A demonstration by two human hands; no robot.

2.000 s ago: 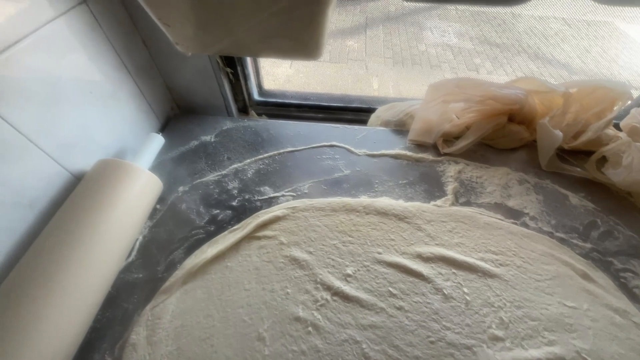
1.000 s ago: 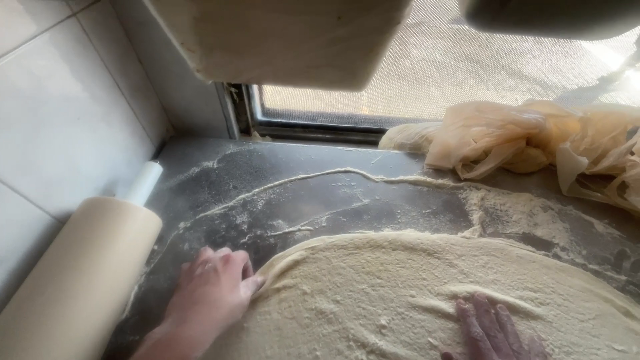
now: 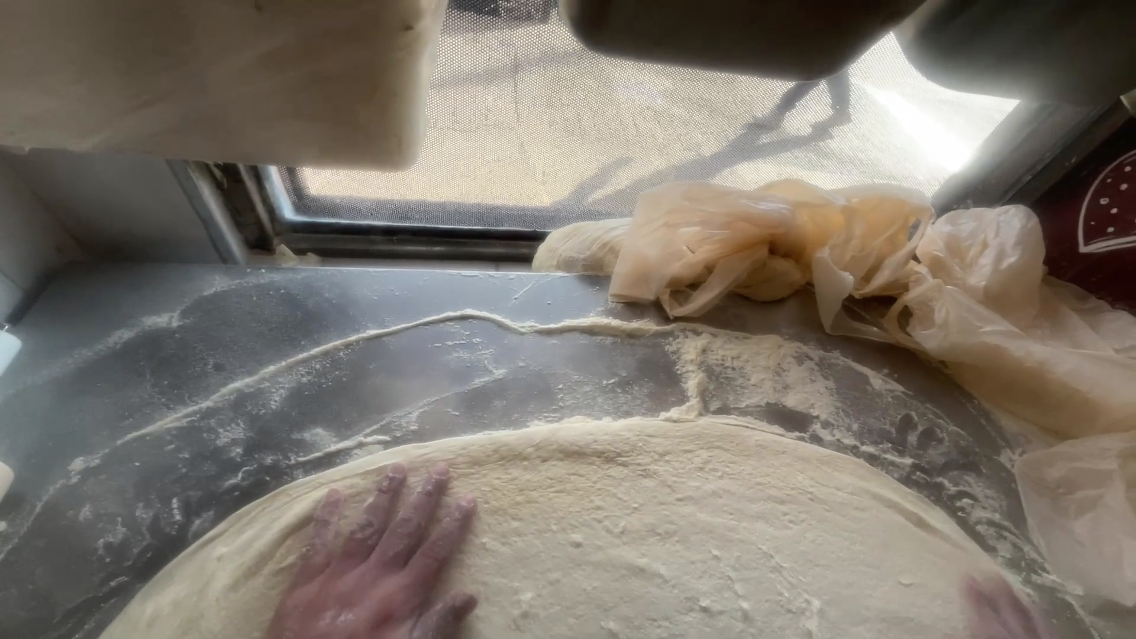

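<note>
A large rounded sheet of dough (image 3: 639, 524) lies across the lower part of the view on a floured metal worktop (image 3: 417, 382). Flat on its left part rests my left hand (image 3: 382, 559), fingers apart, holding nothing. At the dough's right edge, low in the view, my right hand (image 3: 1003, 608) shows only in part and is blurred; whether its fingers are spread cannot be told. A thin ridge of flour (image 3: 461, 315) curves across the worktop beyond the dough.
Crumpled plastic bags (image 3: 772, 231) lie along the back and right of the worktop, by a window (image 3: 550, 133) with a mesh screen. Pale and dark containers (image 3: 213, 80) hang into view overhead. At the far left edge a bit of the rolling pin (image 3: 7, 348) shows.
My left hand has gone from the dough's left edge onto its surface. My right hand is now at the dough's right edge. The view has swung right, leaving most of the rolling pin outside it.
</note>
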